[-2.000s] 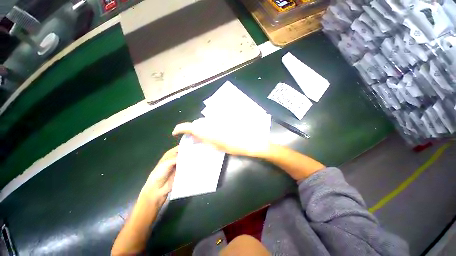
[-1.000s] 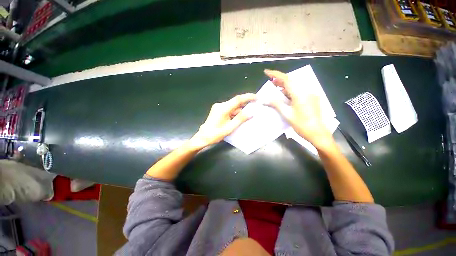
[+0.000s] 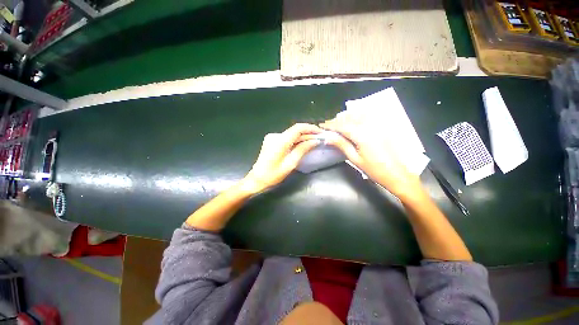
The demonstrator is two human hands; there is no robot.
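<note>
My left hand (image 3: pixel 279 155) and my right hand (image 3: pixel 374 155) meet at the middle of the bench and hold a white sheet (image 3: pixel 320 159) between their fingertips. The sheet is tilted and its lower part is in shadow. What lies between the fingertips is too small to tell. Other white sheets (image 3: pixel 397 117) lie overlapping on the bench, partly under my right hand. Dark tweezers or a pen (image 3: pixel 449 189) lies right of them. A curled sheet with a dark grid (image 3: pixel 468 149) and a narrow blank white paper (image 3: pixel 505 130) lie further right.
The dark green bench (image 3: pixel 159 139) has a phone-like device (image 3: pixel 49 155) and a beaded loop (image 3: pixel 59 202) at its left end. Beyond the pale edge strip lie a pale board (image 3: pixel 368 38) and a brown board (image 3: pixel 508 60) with packs. Grey-white packs (image 3: pixel 568 120) stand at far right.
Since one second ago, the held sheet has gone from lying flat and broad to tilted, with my hands closer together at its upper edge. The pile under my right hand is more uncovered.
</note>
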